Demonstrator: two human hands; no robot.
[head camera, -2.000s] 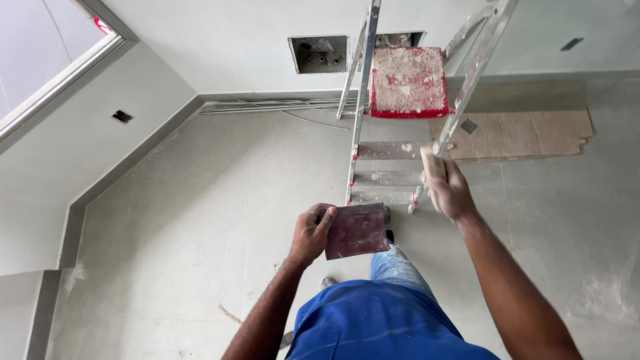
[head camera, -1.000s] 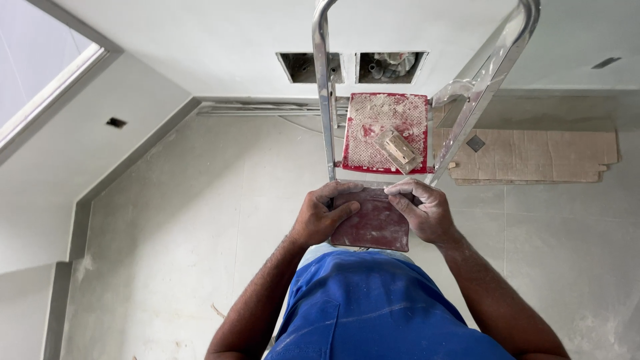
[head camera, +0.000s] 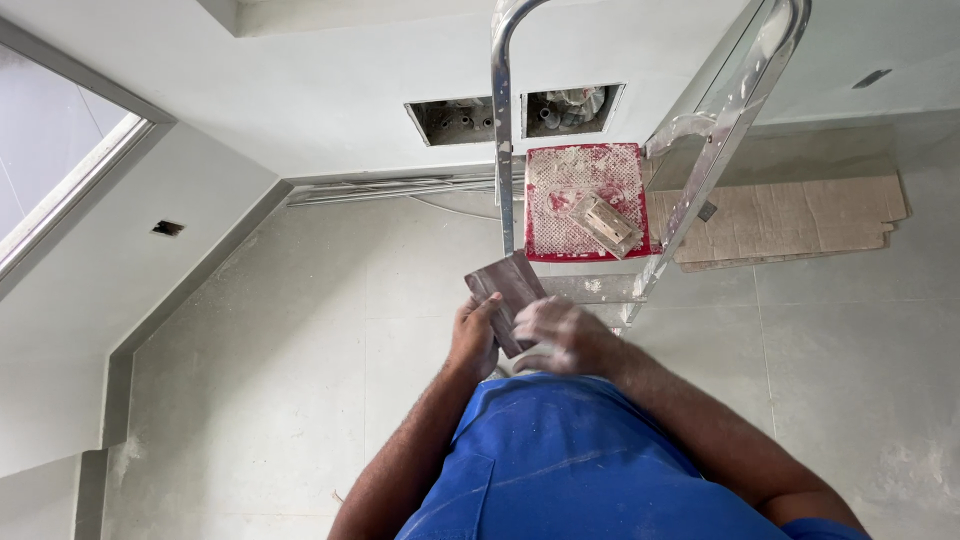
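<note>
My left hand (head camera: 477, 331) grips the left edge of a dark reddish-brown sheet of sandpaper (head camera: 506, 289), thumb on top, in front of my body. The sheet is tilted and shows lighter crease lines. My right hand (head camera: 566, 334), dusty and blurred, is at the sheet's lower right edge; whether its fingers grip the sheet cannot be told. Just beyond, a worn sanding block (head camera: 606, 223) lies at a slant on the red, plaster-spattered top step (head camera: 559, 165) of an aluminium stepladder (head camera: 504, 135).
Two rectangular wall openings (head camera: 611, 112) with pipe ends are behind the ladder. Metal rods (head camera: 405, 189) lie along the wall base. Flattened cardboard (head camera: 795, 217) lies on the tiled floor at the right. A small socket opening (head camera: 167, 229) is in the left wall.
The block was in my right hand two seconds ago and now lies on the ladder's top step. The sandpaper, held level by both hands one second ago, has been turned to a slant.
</note>
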